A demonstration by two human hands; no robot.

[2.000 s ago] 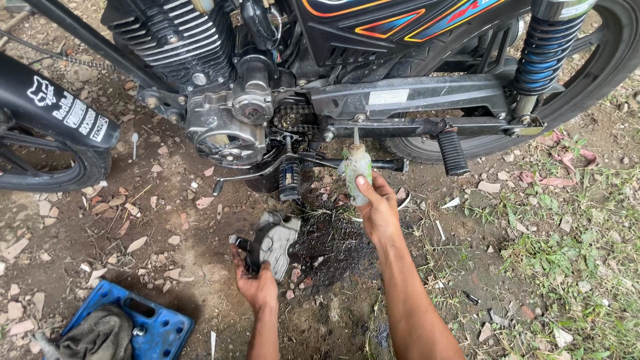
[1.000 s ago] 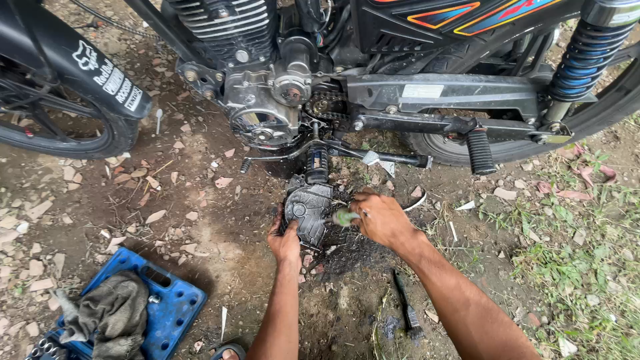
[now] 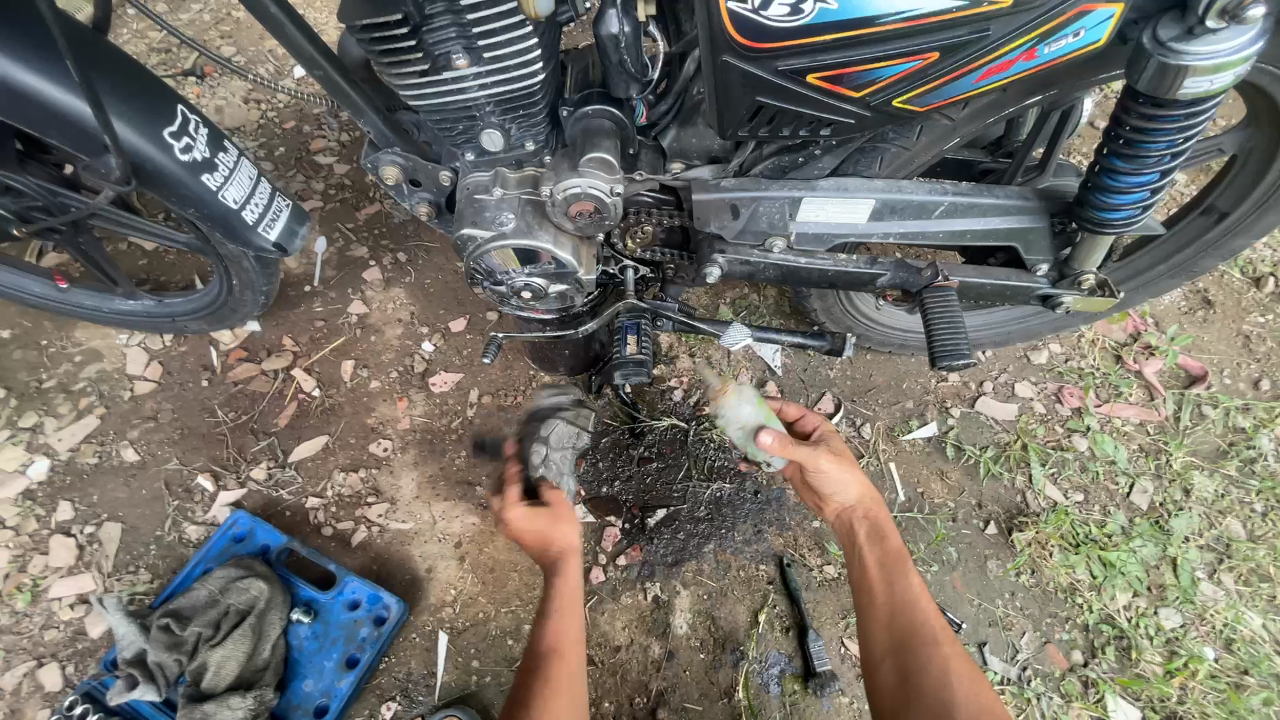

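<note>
My left hand (image 3: 535, 510) grips a grey metal motorcycle engine cover (image 3: 558, 440), blurred by motion and held above the ground left of a dark wet patch of soil (image 3: 680, 480). In my right hand (image 3: 815, 455) is a translucent squeeze bottle (image 3: 742, 420), its nozzle pointing up and left toward the engine. The motorcycle engine (image 3: 530, 240) stands just beyond both hands, with the gear lever (image 3: 570, 333) and a footpeg (image 3: 632, 347) low on its side. A black-handled brush (image 3: 808, 625) lies on the ground between my forearms.
A blue plastic tray (image 3: 350, 625) at the lower left bears a dirty grey cloth (image 3: 225, 640) and a small metal bolt (image 3: 301, 615). The front wheel (image 3: 230, 290) is at the left; another footpeg (image 3: 945, 325) juts out at the right. Broken tile pieces and grass cover parts of the ground.
One second ago the bottle was close against the cover; now my hands are apart, the cover to the left and the bottle to the right. Both stay held.
</note>
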